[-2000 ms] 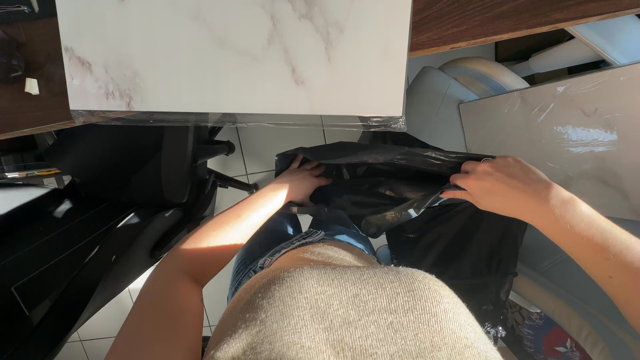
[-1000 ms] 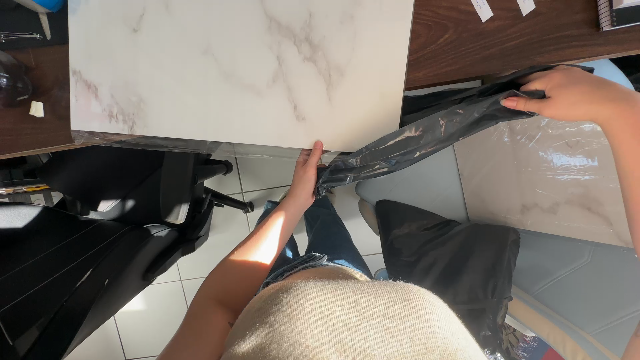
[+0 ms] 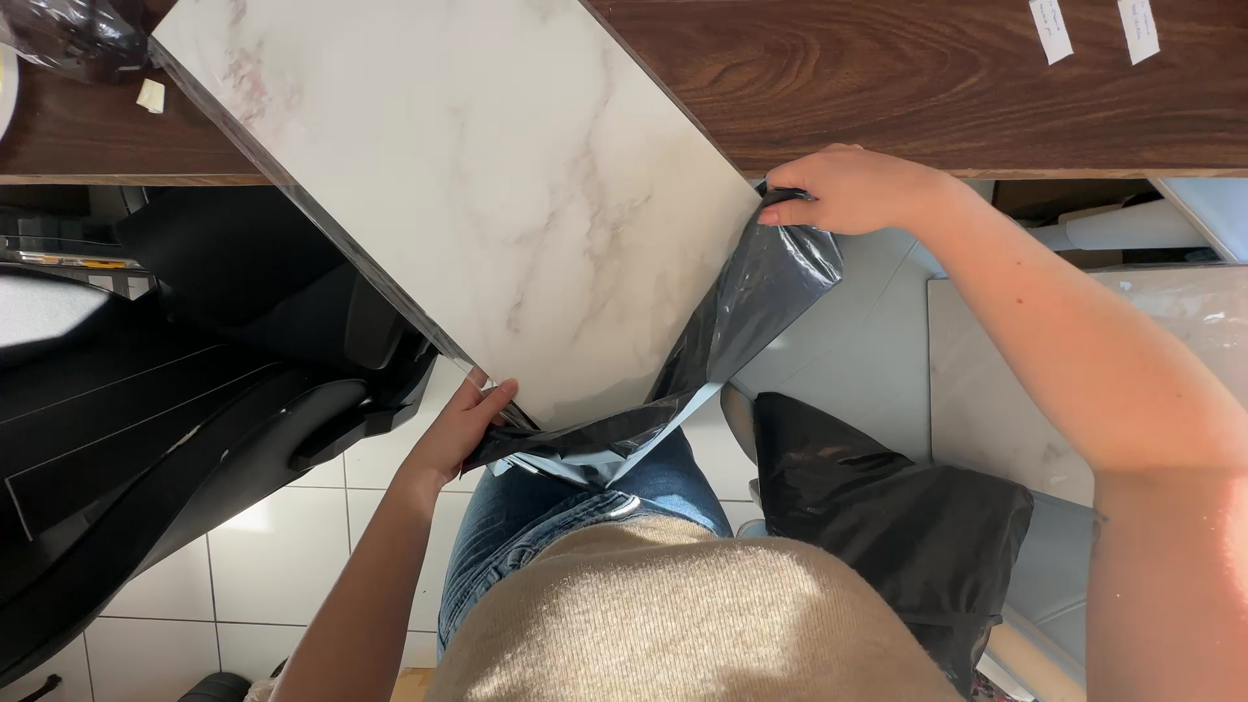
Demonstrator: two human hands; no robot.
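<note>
A white marble-patterned panel (image 3: 468, 195) lies at an angle on the wooden desk, its near end jutting out over my lap. Around that near end runs the mouth of a black plastic bag (image 3: 780, 283), pale on one of its faces. My left hand (image 3: 468, 419) grips the bag's left edge at the panel's near left corner, thumb on top. My right hand (image 3: 829, 190) pinches the bag's other edge beside the panel's right corner. How far the panel reaches into the bag is hard to tell.
The dark wooden desk (image 3: 926, 88) spans the top, with paper slips (image 3: 1051, 29) at its right. A black chair (image 3: 195, 419) stands left. On the right, a filled black bag (image 3: 887, 507) lies near another wrapped marble-patterned panel (image 3: 1014, 380) on a grey seat.
The panel has turned from square with the desk to a slant. The bag, earlier stretched off to the right, now spans the panel's near end, and my right hand has come in to its right corner.
</note>
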